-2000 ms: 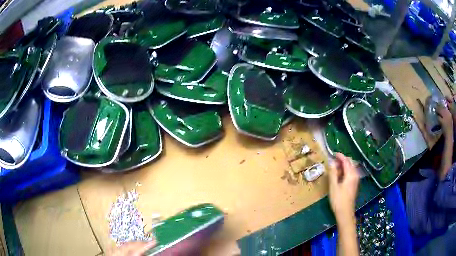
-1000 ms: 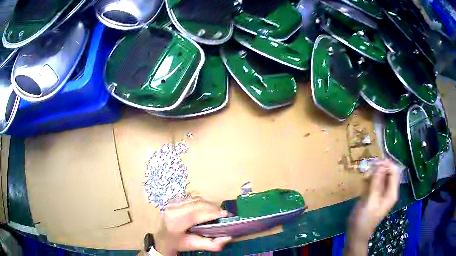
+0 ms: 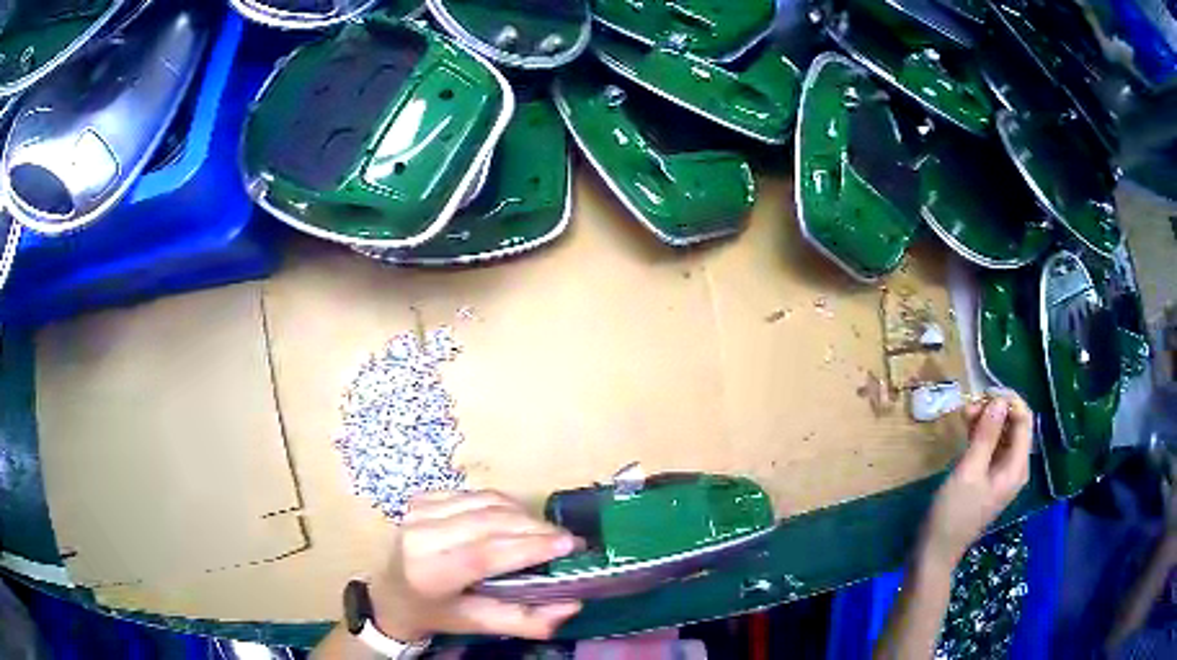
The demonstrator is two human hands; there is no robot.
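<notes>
My left hand (image 3: 484, 561) grips the left end of a green housing (image 3: 684, 513), held tilted over the bench's front edge with its green inner face up. A small silvery piece (image 3: 627, 480) stands at its far rim by the dark recess. My right hand (image 3: 987, 471) is at the right, fingertips pinched together beside a small pale block (image 3: 935, 401) on a brown-stained patch. A thin pale stick seems to be between those fingertips, but it is too small to be sure. A heap of tiny fittings (image 3: 403, 426) lies on the cardboard left of centre.
Green shells (image 3: 858, 181) are heaped along the back and right. Silver housings (image 3: 78, 142) rest on a blue crate (image 3: 142, 252) at back left. The cardboard sheet (image 3: 155, 426) has slits at left. A lower blue bin (image 3: 987, 587) of small parts is below the bench at right.
The view has shifted. My left hand now holds the housing steady and in full view, where it was blurred at the lower edge. My right hand has drawn slightly back from the pale block.
</notes>
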